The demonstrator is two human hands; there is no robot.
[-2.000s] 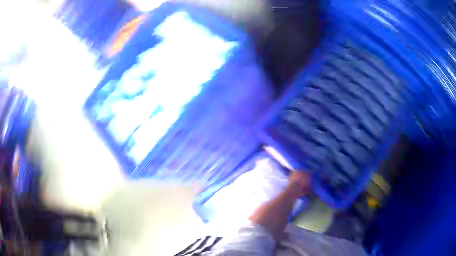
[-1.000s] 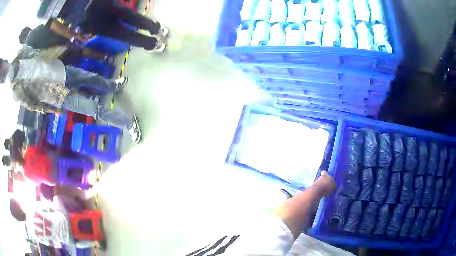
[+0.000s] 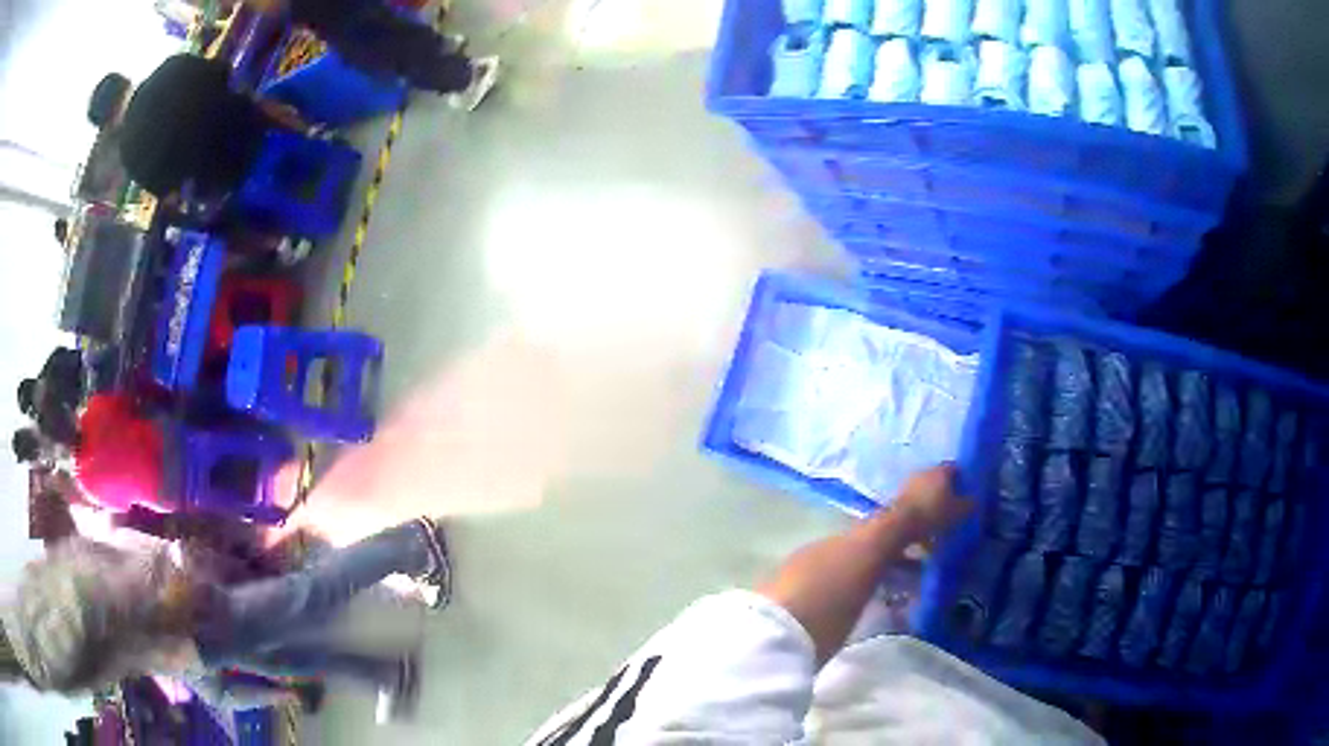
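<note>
A blue tote (image 3: 968, 583) at the lower right holds rows of wrinkled dusky-blue hollow parts (image 3: 1115, 481). My left hand (image 3: 928, 507), bare, grips the tote's left rim; its fingers are partly hidden by the rim. My striped white sleeve reaches up from the bottom edge. My right hand is not in view. A second blue tote (image 3: 724, 386) lies lower, just left of the gripped one, with a whitish liner sheet (image 3: 853, 394) in it. The gripped tote overlaps its right side.
Stacked blue totes (image 3: 1006, 197) stand at the top right, the top one holding pale tubes (image 3: 991, 73). Grey floor (image 3: 583, 379) spans the middle. At left are blue stools (image 3: 302, 382), a yellow-black floor line, seated people and a person walking (image 3: 321, 590).
The view has steadied and shifted slightly. The walking person is lower in the picture. The stack and liner tote sit slightly farther right. My left hand stays on the tote's rim.
</note>
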